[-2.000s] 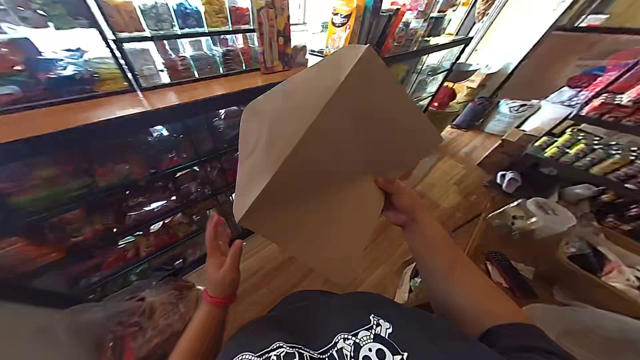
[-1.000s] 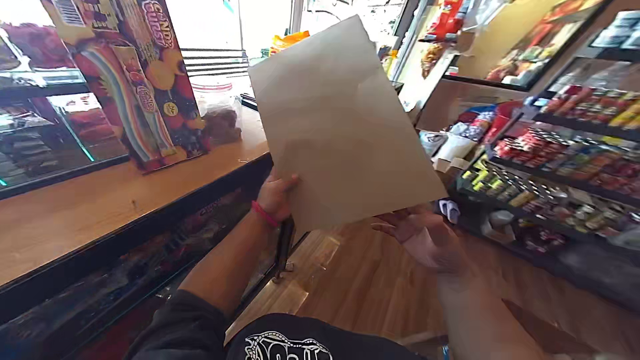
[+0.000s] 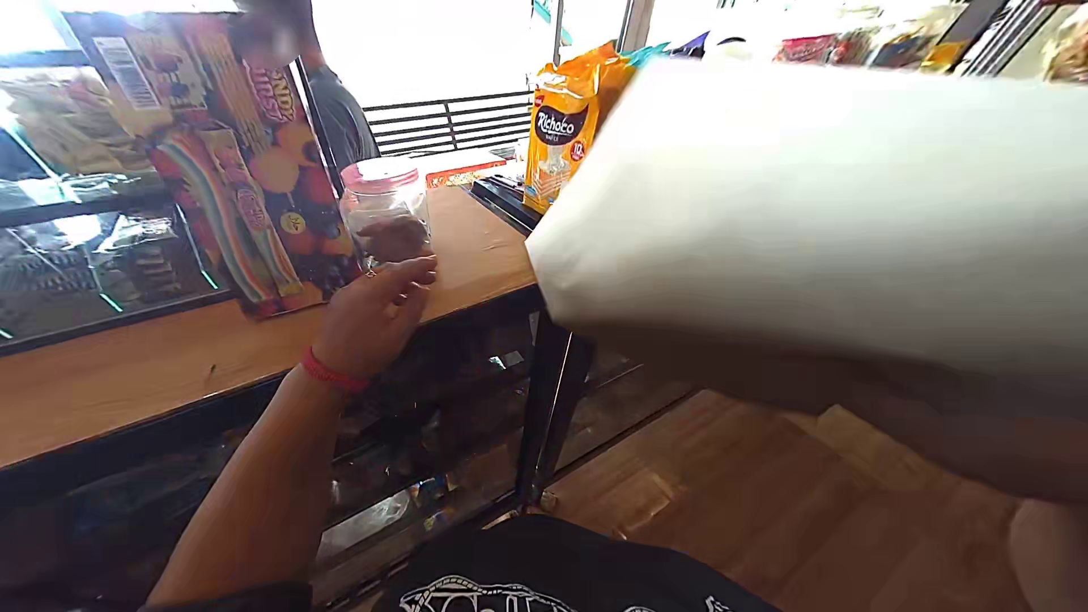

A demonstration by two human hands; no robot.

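My left hand point(image 3: 378, 319), with a red band at the wrist, is at a clear plastic jar point(image 3: 387, 212) with a pink lid on the wooden counter point(image 3: 476, 246). Its fingers are at the jar's lower front; whether they grip it cannot be told. A large pale paper or cardboard piece point(image 3: 807, 221), blurred, fills the right side, raised beside the counter. The right forearm is partly seen, dark and blurred, beneath this piece; my right hand itself is hidden behind or under it.
A colourful candy box point(image 3: 246, 170) stands left of the jar before glass shelving. An orange wafer packet point(image 3: 557, 127) stands at the back, near a black railing point(image 3: 450, 119). Behind the box is a person point(image 3: 336, 110). A dark glass display case point(image 3: 425, 425) lies below the countertop, beside the wooden floor point(image 3: 722, 510).
My left hand has let go of the paper piece and moved to the jar. The piece now spreads across the right side. The view has turned left.
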